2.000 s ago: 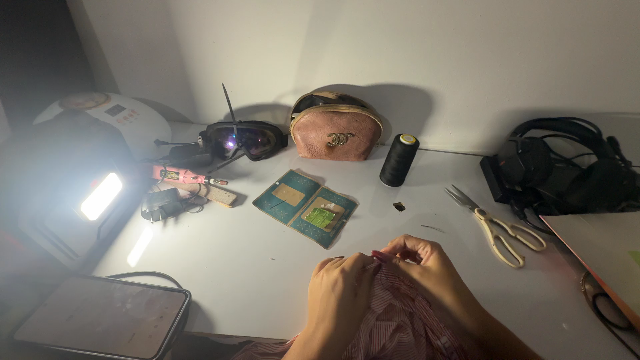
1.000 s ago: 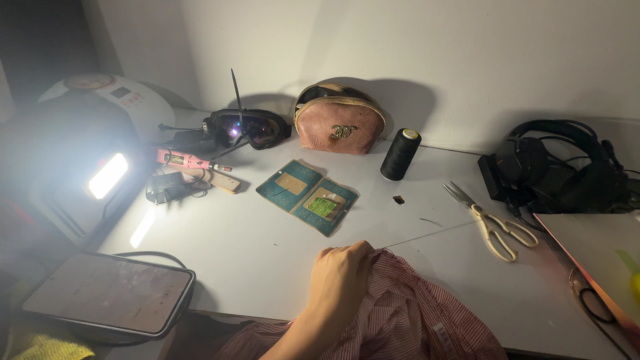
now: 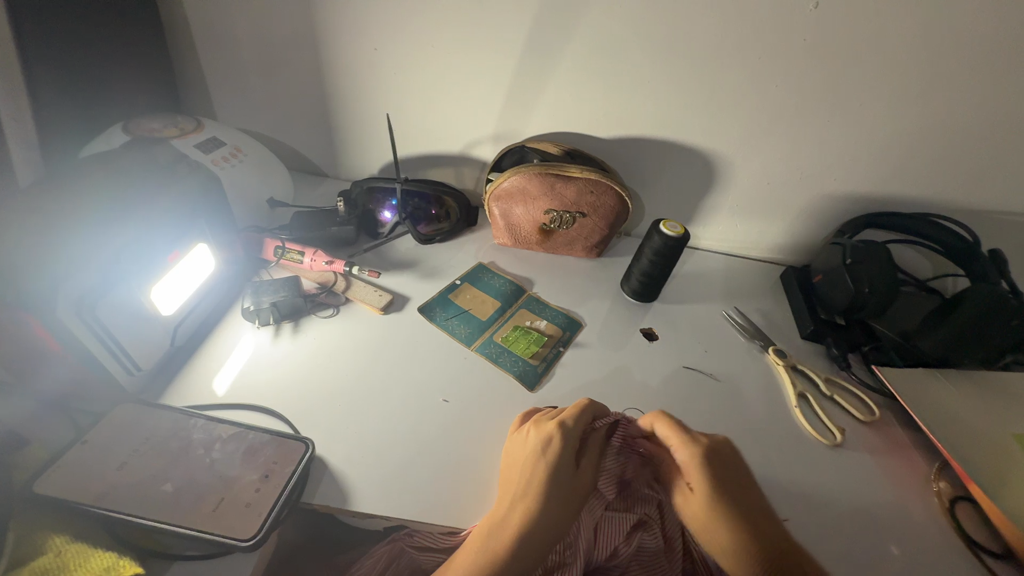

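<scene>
A red-and-white striped cloth (image 3: 620,512) lies bunched at the near table edge. My left hand (image 3: 552,452) grips its upper fold. My right hand (image 3: 692,464) pinches the same fold from the right, fingertips close to the left hand's; a short dark loop of thread shows between them, and any needle is hidden. Beyond the hands lies an unfolded teal needle booklet (image 3: 512,328) with a green foil piece. A black thread spool (image 3: 654,261) stands behind, and cream-handled scissors (image 3: 800,380) lie to the right with blades apart.
A bright lamp (image 3: 182,278) and a tablet-like device (image 3: 180,472) are at left. Behind are goggles (image 3: 420,210), a pink rotary tool (image 3: 308,258), a black adapter (image 3: 274,301) and a pink pouch (image 3: 558,204). Headphones (image 3: 904,276) sit at right; a small dark scrap (image 3: 649,335) lies near the spool.
The right hand, out of view one second ago, is back at the cloth beside the left hand. The left hand has kept hold of the fabric.
</scene>
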